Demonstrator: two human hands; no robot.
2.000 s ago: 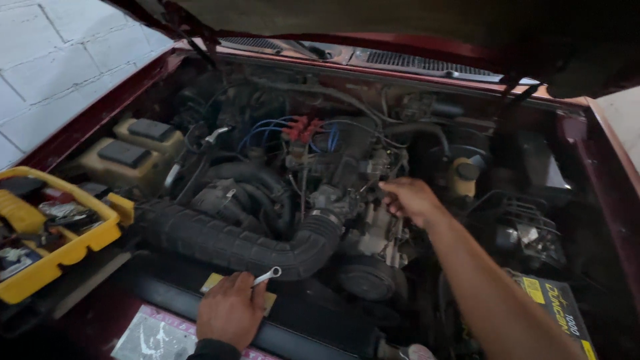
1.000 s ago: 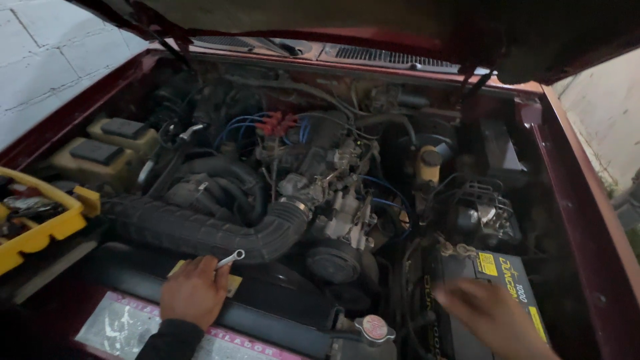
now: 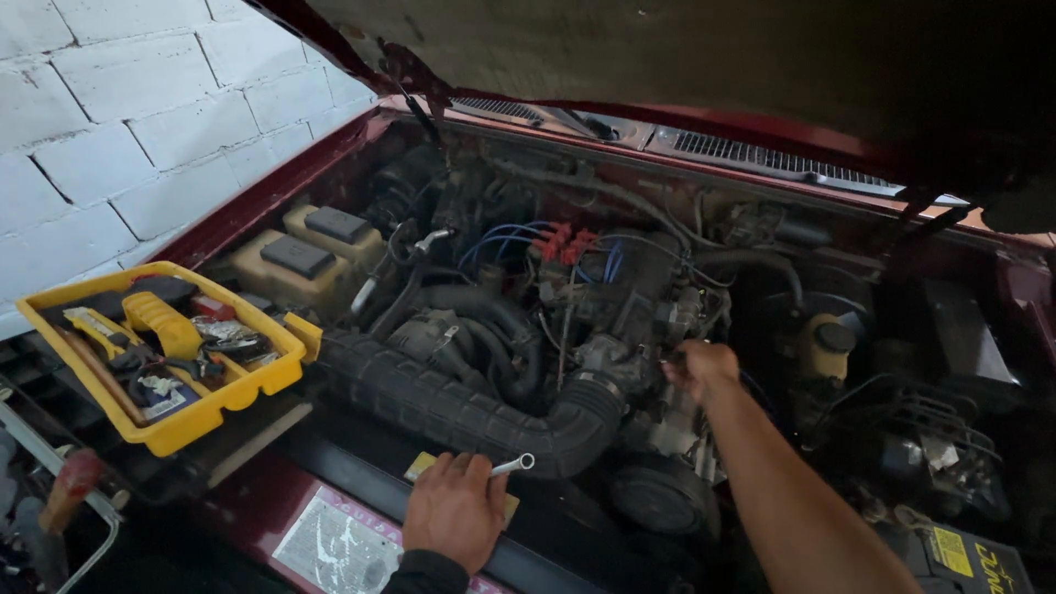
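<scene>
My left hand (image 3: 458, 507) rests on the black radiator top (image 3: 351, 466) at the front of the engine bay, closed round a wrench whose ring end (image 3: 525, 462) sticks out to the right. My right hand (image 3: 701, 369) reaches to the side of the engine, just right of the throttle body (image 3: 610, 359); its fingers are bent at the metal parts there, and whether they hold something cannot be made out. The ribbed black air intake hose (image 3: 462, 421) curves between my two hands. Red spark plug wire boots (image 3: 565, 243) with blue wires lie behind it.
A yellow tool tray (image 3: 223, 404) full of tools sits at the left. Behind it are two tan reservoirs (image 3: 289, 264) with black caps. A battery (image 3: 949, 553) is at the lower right, a yellow reservoir (image 3: 825, 346) above it. The raised hood (image 3: 660, 58) hangs overhead.
My right hand was over the battery one second ago and is now back at the side of the engine, where it also was two seconds ago. My left hand keeps the wrench.
</scene>
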